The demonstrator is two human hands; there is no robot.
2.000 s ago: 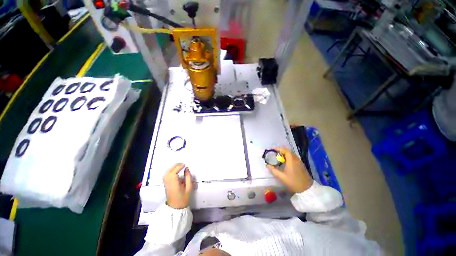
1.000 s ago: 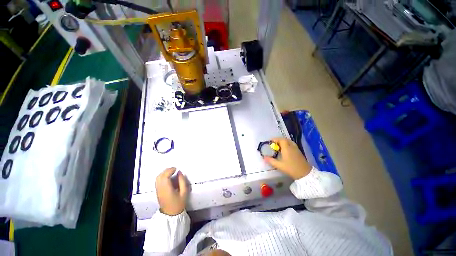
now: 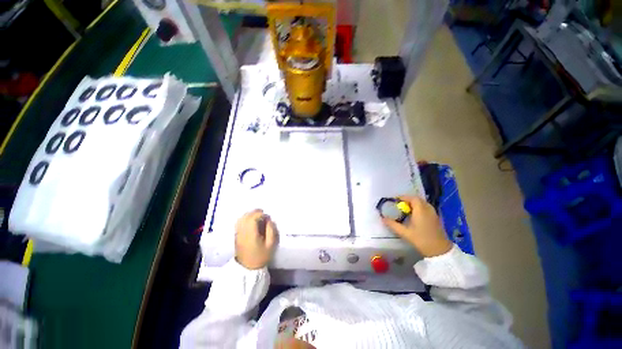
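My right hand (image 3: 424, 228) holds a black ring part (image 3: 393, 210) with a pale centre above the right front of the white press table; a small yellow piece (image 3: 404, 206) shows at its fingertips. My left hand (image 3: 256, 240) is at the table's left front with fingers curled; I see nothing in it, but the finger gap is too small to tell for sure. A loose dark ring (image 3: 252, 178) lies on the bed beyond the left hand. The black fixture (image 3: 322, 116) sits under the gold press cylinder (image 3: 305, 78).
White layered sheets (image 3: 102, 163) with rows of black rings lie on the green bench (image 3: 164, 238) at left. A red button (image 3: 380, 264) and silver buttons are on the front edge. A white scrap (image 3: 377, 114) lies right of the fixture. Blue stools (image 3: 573, 198) stand at far right.
The head view has shifted. My right hand still holds the ring part at the right front. My left hand's thumb and fingers are closer together than before. The fixture stays under the cylinder.
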